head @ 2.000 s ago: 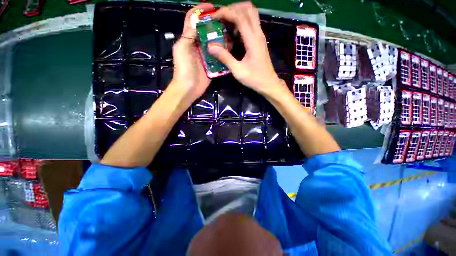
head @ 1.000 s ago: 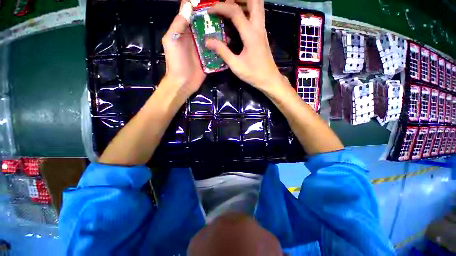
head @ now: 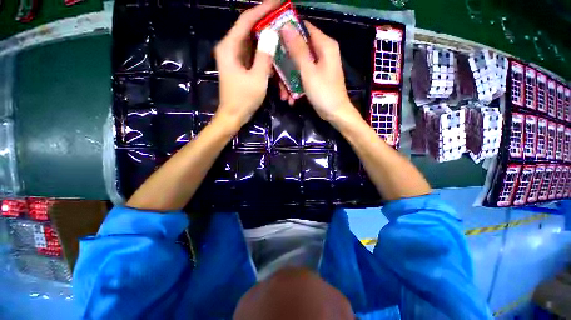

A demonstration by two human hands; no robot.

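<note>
A part-assembled unit (head: 290, 70) with a red rim and a green board inside is held tilted above the black blister tray (head: 172, 128). My left hand (head: 245, 70) grips its left side; a white cover is on the thumb, which lies on the unit's upper left part. My right hand (head: 320, 75) holds the right side, with its thumb over the board. The two hands hide much of the unit. Two front shells (head: 387, 57) with black grid openings stand in the tray's right column, one above the other.
Right of the tray are key mat stacks (head: 446, 134) with pale keys, then another tray filled with front shells (head: 514, 137). A dark green conveyor belt (head: 488, 22) runs behind. A brown board (head: 78, 222) and red parts (head: 39, 209) are low at left.
The hands have closed around the unit. My left thumb has moved over the unit's upper left part, and my right thumb has moved up the board. The unit is more covered and tilted.
</note>
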